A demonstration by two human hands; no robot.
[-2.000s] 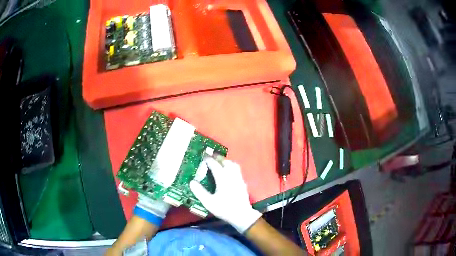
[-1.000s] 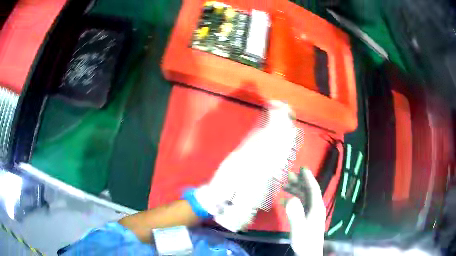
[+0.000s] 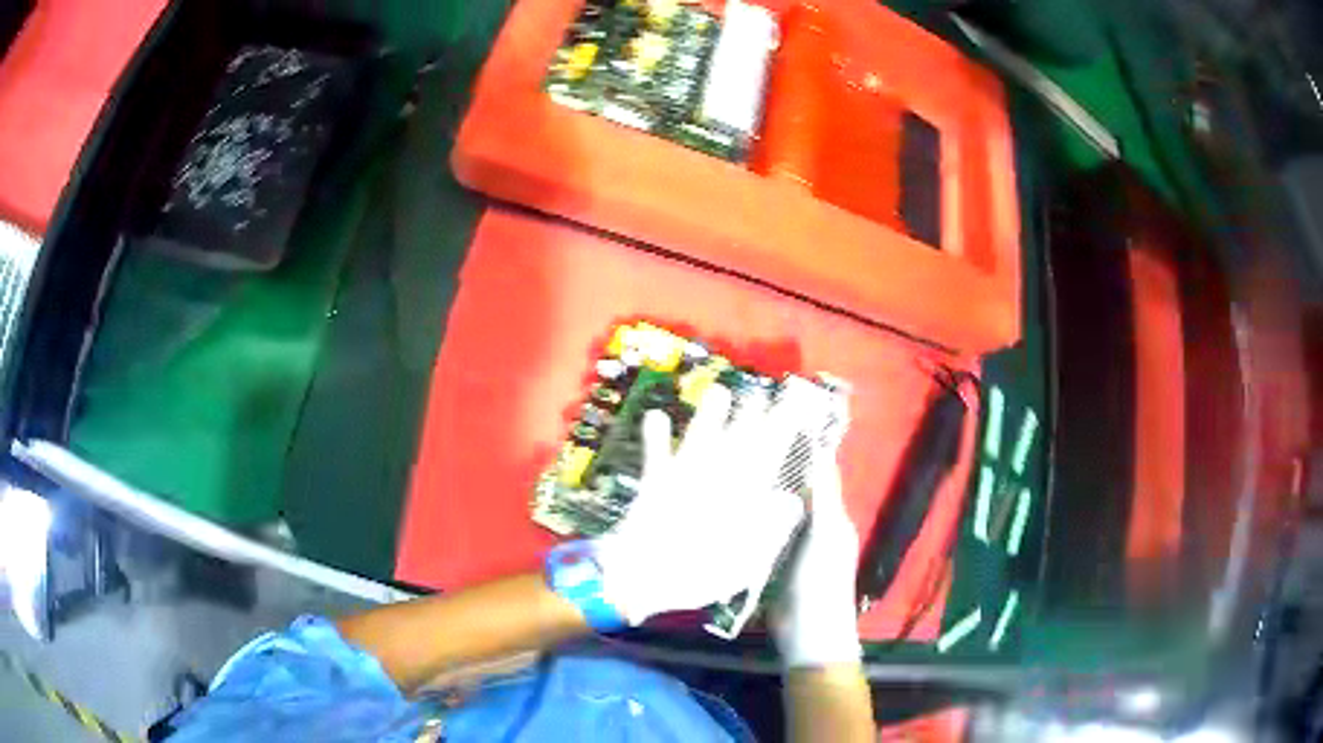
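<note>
The circuit board (image 3: 592,421) lies component side up on the flat red foam pad (image 3: 508,312), with yellow and black parts showing. A silver ribbed heatsink (image 3: 813,421) runs along its right side. My left hand (image 3: 697,508), white-gloved with a blue wrist band, lies across the board with its fingers over the components and heatsink. My right hand (image 3: 821,573), white-gloved, is at the heatsink edge; its fingertips are partly hidden by my left hand. The electric screwdriver (image 3: 917,486) lies to the right.
A thick red foam fixture (image 3: 610,182) holding another board (image 3: 653,80) stands behind the pad. Pale strips (image 3: 1019,520) lie on the green mat at right, beside a black tote with red foam (image 3: 1156,392). A black screw tray (image 3: 240,160) is at left.
The board, first held underside up, is turned over and now rests component side up on the pad. My hands have come together at its heatsink side. The view has shifted left.
</note>
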